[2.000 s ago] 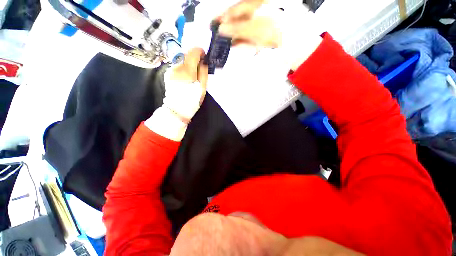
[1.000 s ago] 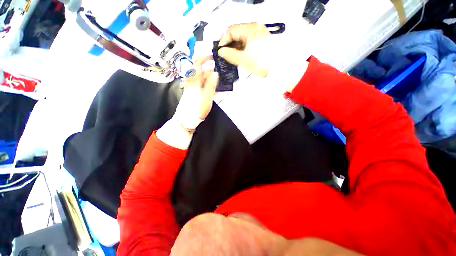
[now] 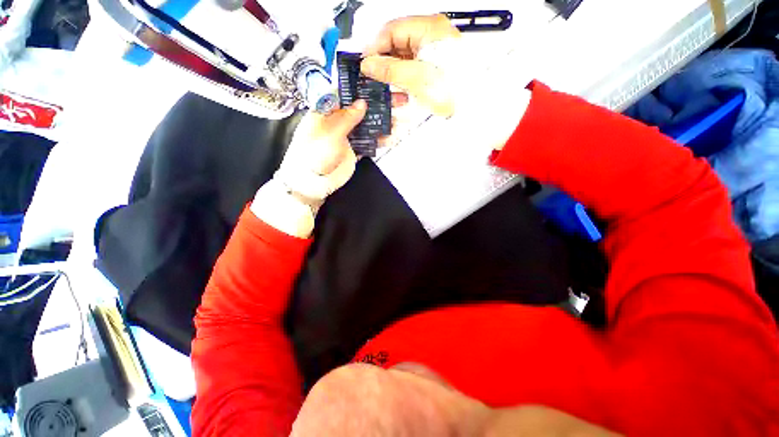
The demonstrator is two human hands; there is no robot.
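Observation:
A black care label (image 3: 372, 109) with pale print is held between my two hands, just right of the needle area. My left hand (image 3: 325, 147) grips its lower left part, thumb on top and fingertips showing at its right edge. My right hand (image 3: 418, 67) pinches its upper part between thumb and finger. The black garment piece (image 3: 213, 196) lies left of and below my left hand and hangs over the table edge onto my lap. The round blue-grey attachment (image 3: 318, 88) is close to my left hand. Whether the label touches the garment cannot be told.
The sewing machine's needle area (image 3: 278, 85) is left of the label. Thread snips (image 3: 480, 20) lie beyond my right hand. A ruler strip (image 3: 658, 81) runs along the table edge. A blue crate (image 3: 713, 119) with light-blue cloth is at the right, a grey fan box (image 3: 73, 401) at lower left.
The label is now spread flatter, print showing, with both hands on it. My left thumb has come over the label. The snips show more fully than two seconds ago. The camera view has shifted slightly.

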